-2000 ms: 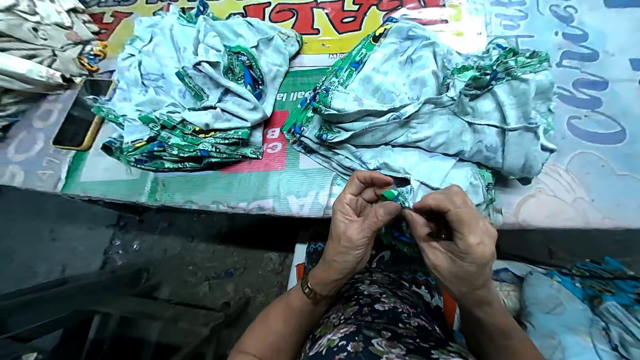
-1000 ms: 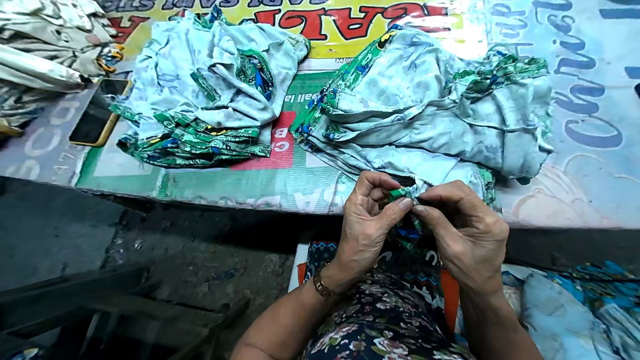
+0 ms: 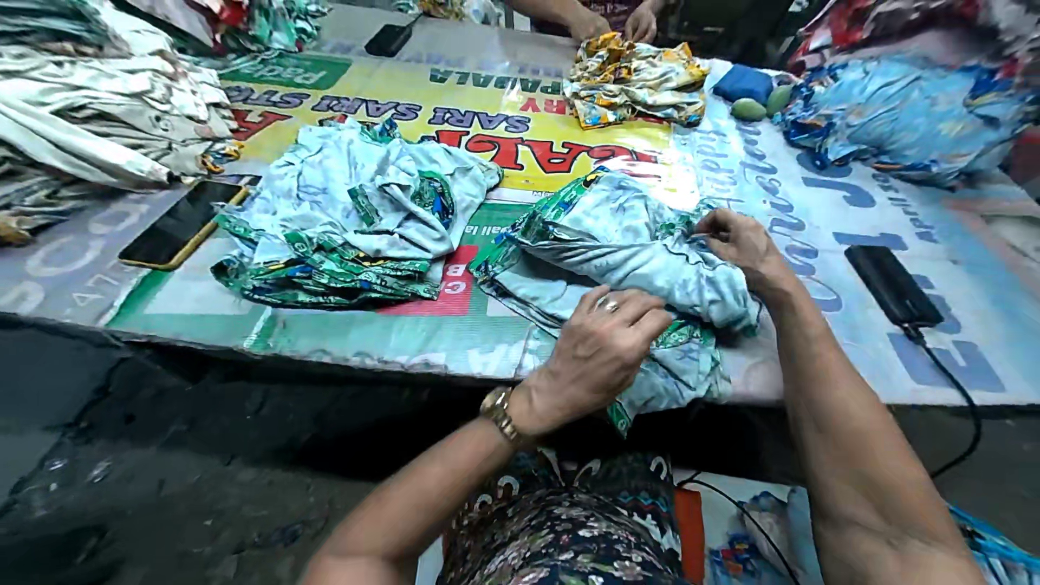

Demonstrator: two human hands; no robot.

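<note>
A pile of pale blue-green cloth pieces with green printed edging [image 3: 634,252] lies near the table's front edge, one corner hanging over it. My left hand [image 3: 605,349], with a ring and a wristwatch, rests on the front of this pile, fingers curled; whether it grips the cloth is hidden. My right hand [image 3: 735,244] is at the pile's upper right, thumb and fingertips pinching the cloth there. To the left lies a second pile of the same cloth [image 3: 349,215], which neither hand touches.
A phone in a yellow-edged case [image 3: 183,223] lies left. Whitish garments [image 3: 106,97] fill the far left, blue cloth [image 3: 902,118] the far right. A black power bank [image 3: 894,284] has a cable over the edge. Across the table [image 3: 325,337], a person's hands [image 3: 613,24] touch yellow cloth [image 3: 634,81].
Both hands were together at the table's front edge, fingering a small bit of green edging; now they are apart on the right pile, the right hand farther back. The view has tilted up.
</note>
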